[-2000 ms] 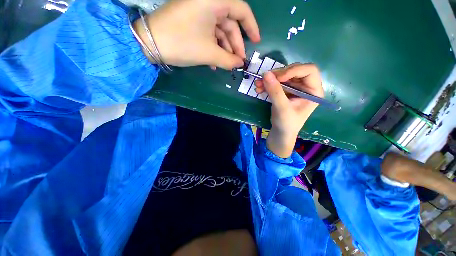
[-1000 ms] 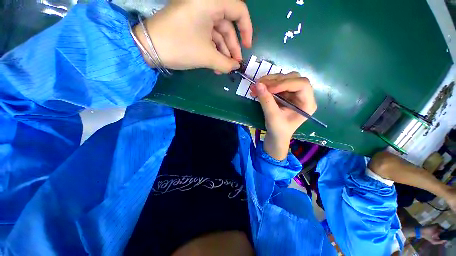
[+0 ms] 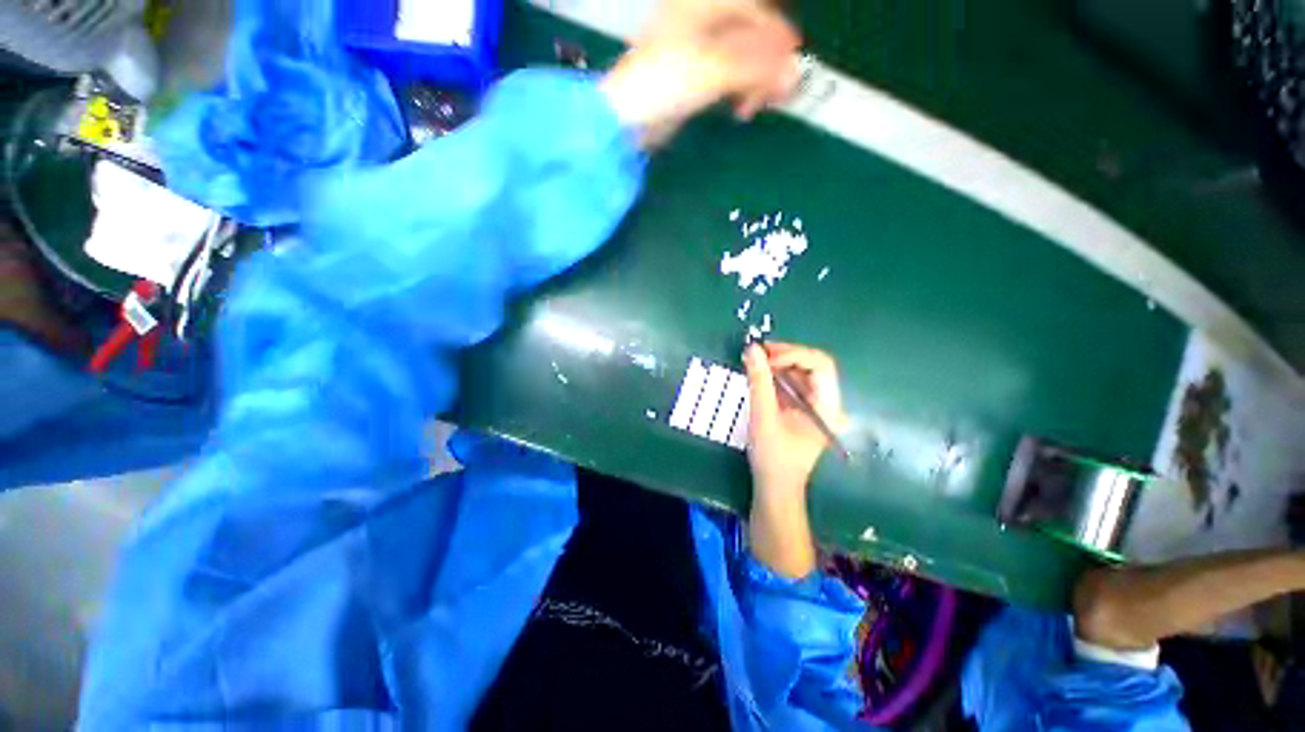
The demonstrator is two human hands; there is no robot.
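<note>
My right hand holds thin dark tweezers like a pen, over the green bench mat. Their tip is near a few loose white bits. A white sheet with dark parallel lines lies flat just left of my right hand. Small white pieces lie in a loose pile beyond it. My left hand is blurred, reached out far over the white strip at the mat's far edge. Whether it holds anything cannot be told.
A reel on a dark stand is at the right, with small dark parts beyond. Another person's forearm is lower right. A blue bin, blue cloth and red-handled tool are at the left.
The view has shifted, showing more of the far bench. My left hand has moved from the tweezers' tip to the far strip. My right hand has left the lined sheet's middle, still holding the tweezers.
</note>
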